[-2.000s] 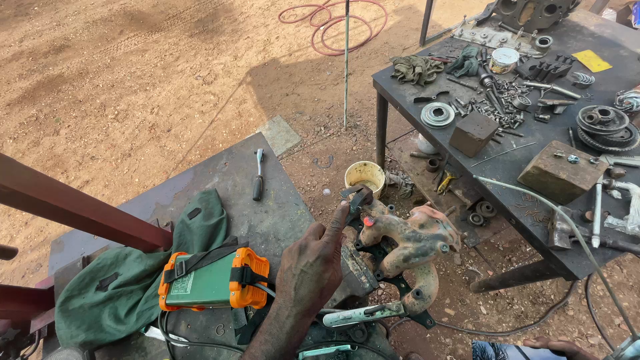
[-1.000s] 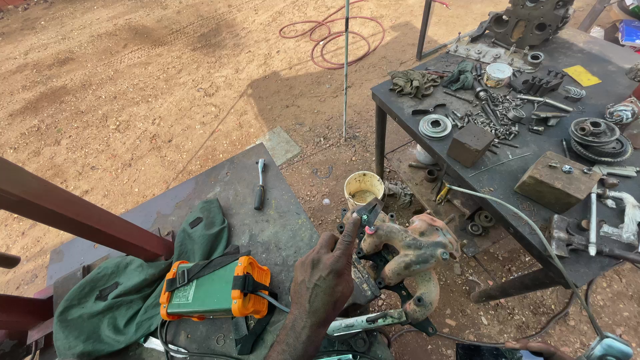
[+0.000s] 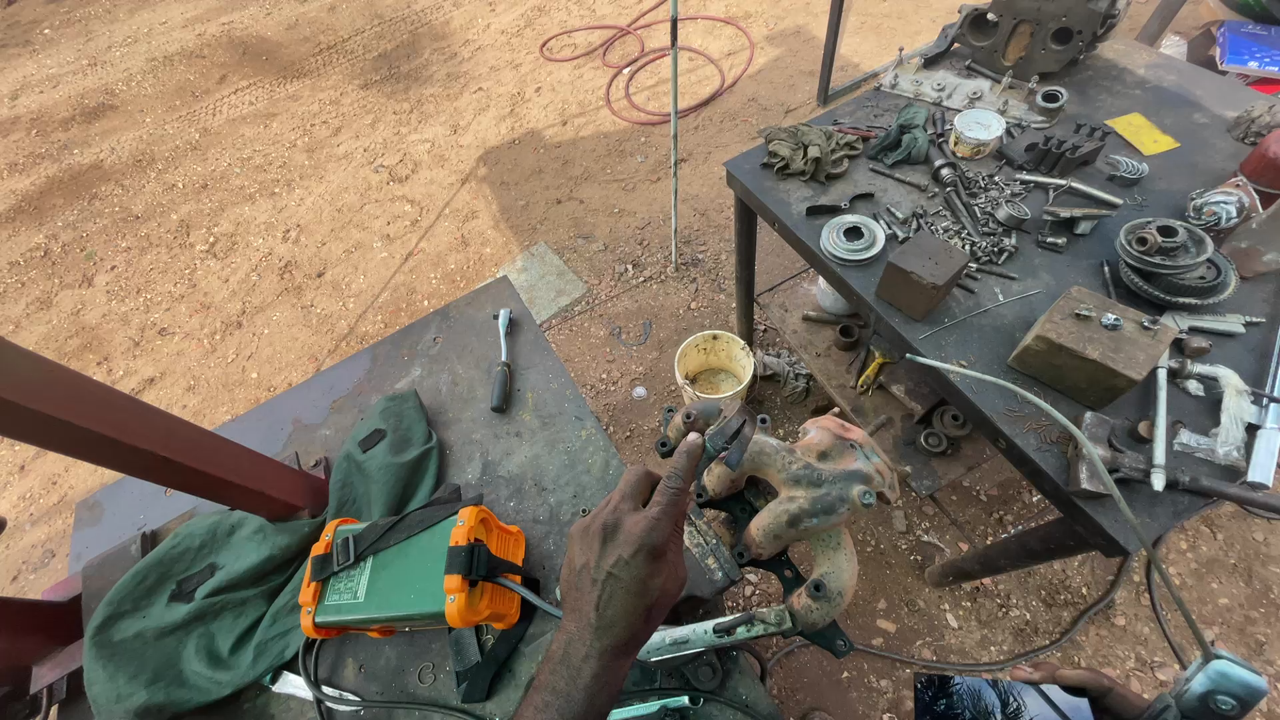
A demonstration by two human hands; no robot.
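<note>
My left hand (image 3: 625, 550) comes up from the bottom centre, its index finger stretched toward a dark metal piece (image 3: 732, 438) at the cast exhaust manifold (image 3: 800, 490). The other fingers are curled and the thumb is hidden, so a grip cannot be told. At the bottom right edge, my right hand (image 3: 1085, 682) holds a dark, glossy flat panel (image 3: 1000, 700), partly cut off. Beside it is a pale teal-grey object (image 3: 1215, 688), near a long, thin curved line. A green and orange box (image 3: 400, 580) with black straps lies left of my left hand.
A ratchet (image 3: 502, 362) and a green cloth (image 3: 385, 450) lie on the near metal table (image 3: 560, 430). A cream bucket (image 3: 714, 368) stands beyond the manifold. The right-hand table (image 3: 800, 230) carries bolts, pulleys, blocks and a hammer. A red hose (image 3: 735, 75) lies on the ground.
The glossy panel and my right hand show more at the bottom right than two seconds ago. My left hand has stayed beside the manifold with its index finger stretched out.
</note>
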